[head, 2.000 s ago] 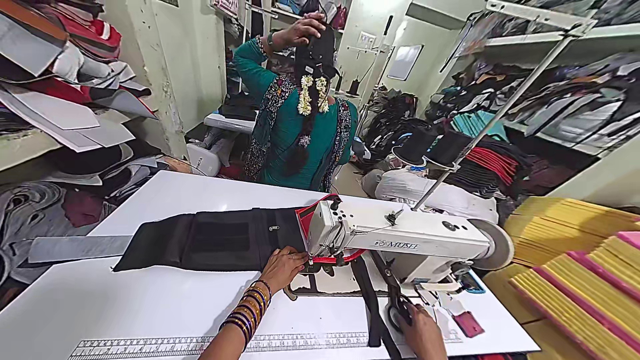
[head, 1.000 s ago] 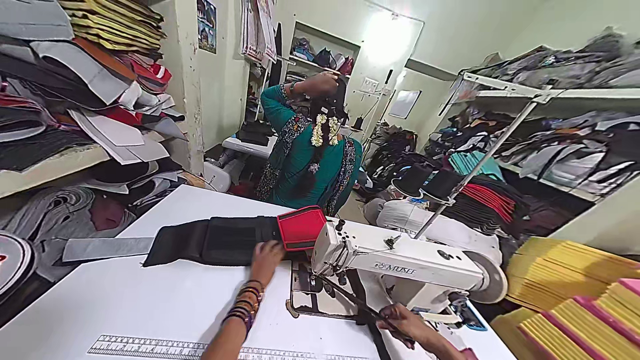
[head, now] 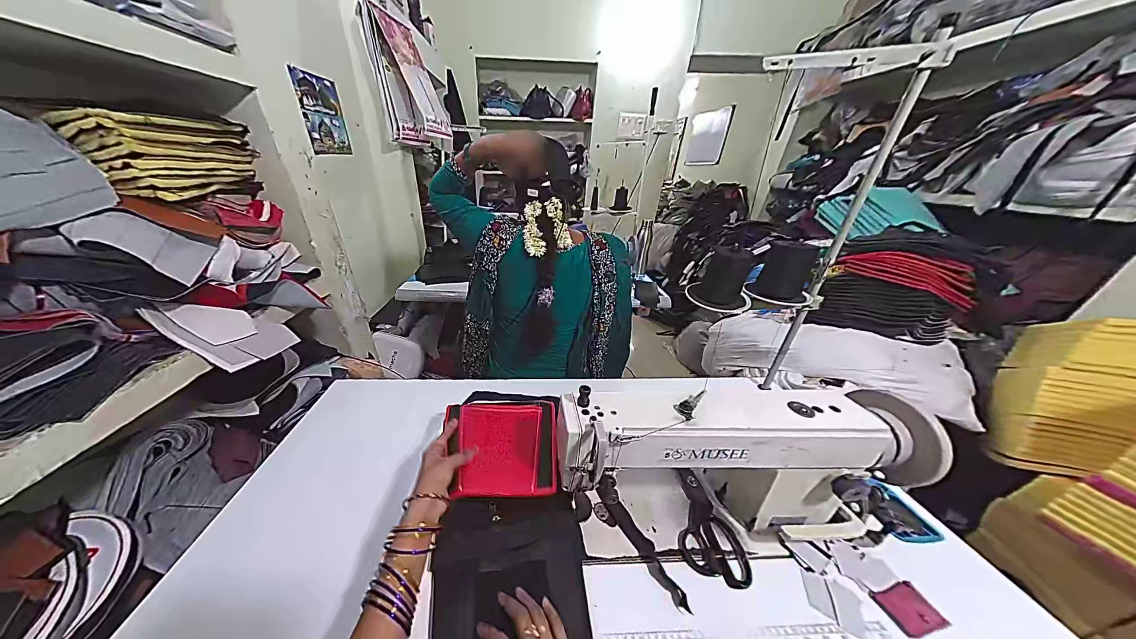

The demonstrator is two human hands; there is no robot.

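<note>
A long black fabric piece (head: 510,541) lies lengthwise on the white table, left of the sewing machine (head: 728,439). A red fabric panel (head: 501,450) with dark edging is at its far end. My left hand (head: 444,461) grips the left edge of the red panel, thumb on top. At the bottom of the view my right hand (head: 524,617) rests on the black fabric, fingers spread, partly cut off by the frame. Black-handled scissors (head: 714,541) lie on the machine bed, beside a black strap (head: 643,541).
A person in teal (head: 550,302) sits ahead, back turned. Fabric scraps and a maroon piece (head: 910,608) lie at the table's right. Thread cones (head: 723,275) stand behind the machine. Stacked fabric fills the left shelves (head: 133,399); yellow stacks (head: 1061,390) are at right.
The black fabric with the red panel has been turned from lying sideways to lengthwise. My right hand has let go of the scissors and moved left onto the fabric. The view has shifted.
</note>
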